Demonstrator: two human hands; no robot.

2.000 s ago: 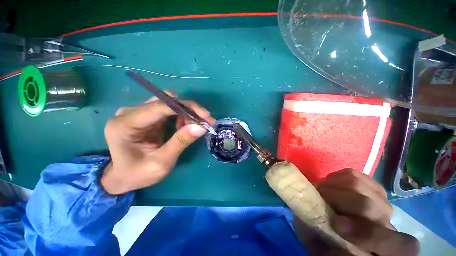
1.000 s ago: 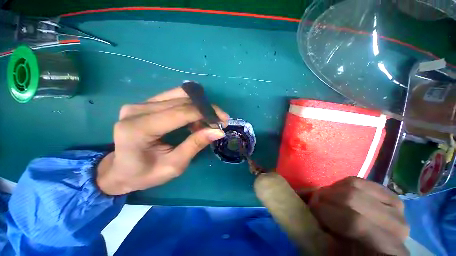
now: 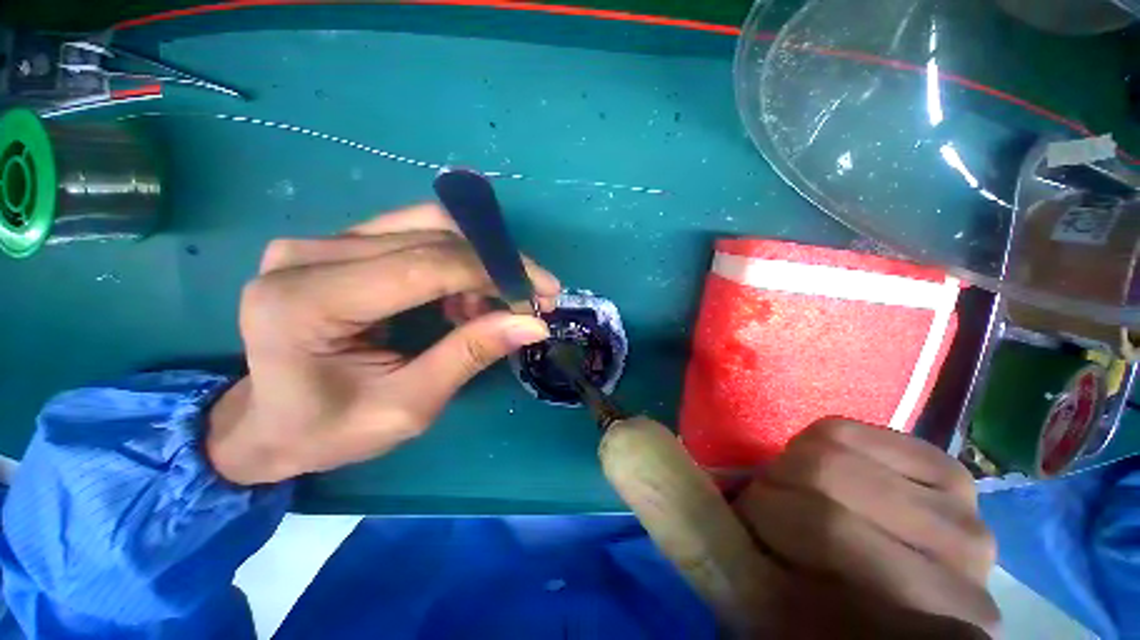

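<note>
A small round black workpiece (image 3: 598, 363) sits on a whitish round patch (image 3: 615, 313) on the green mat. My left hand (image 3: 363, 338) pinches dark metal tweezers (image 3: 481, 231) over the workpiece's upper left side; their tips are mostly hidden by my fingers. My right hand (image 3: 863, 531) grips the cream, tape-wrapped handle of the soldering iron (image 3: 669, 500). The iron's thin dark tip reaches into the middle of the workpiece from the lower right.
A red sponge pad (image 3: 800, 363) with white strips lies right of the workpiece. A clear plastic hood (image 3: 863, 138) hangs at upper right, beside a metal tray (image 3: 981, 388) with tape rolls. A solder spool (image 3: 106, 184), solder wire (image 3: 338, 140) and a grey clamp (image 3: 56, 73) are at left.
The tweezers have swung more upright and now hide their tips. The iron has moved left and down, its tip going from the workpiece's upper right edge to its middle. The whole view has shifted slightly.
</note>
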